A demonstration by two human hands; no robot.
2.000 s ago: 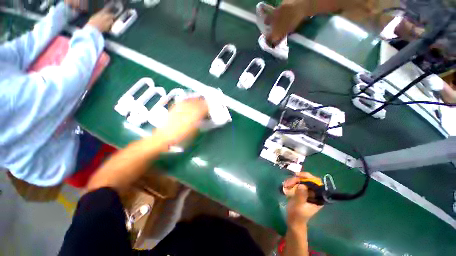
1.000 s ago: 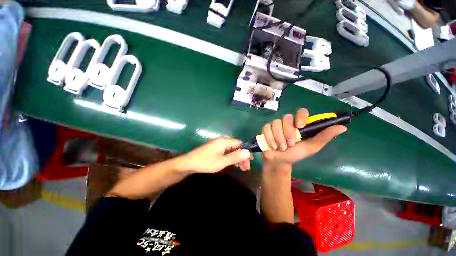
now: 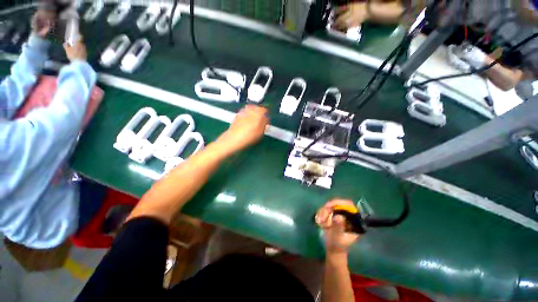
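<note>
My right hand (image 3: 338, 223) is closed around the electric screwdriver (image 3: 349, 217), which has a black body and yellow-orange band, over the near green surface. My left hand (image 3: 251, 127) is stretched forward over the white stripe, slightly blurred. Its fingers are curled down, and whether anything is in them is hidden. Several white loop housings stand in a slanted row (image 3: 158, 137) left of my left forearm, which partly hides the nearest one. A pair of white housings (image 3: 219, 85) lies just beyond my left hand. The screw feeder (image 3: 321, 138) stands between my hands, across the stripe.
More housings lie beyond the stripe, including single ones (image 3: 293, 96) and a pair right of the feeder (image 3: 381, 137). A grey metal bar (image 3: 466, 141) crosses the right side. Black cables hang over the feeder. A person in light blue sleeves (image 3: 44, 141) works at the left; other arms show at the top right.
My left hand has left the screwdriver's tip and reached forward to the stripe. My right hand still holds the screwdriver, now foreshortened. The camera view has shifted, showing more of the far line.
</note>
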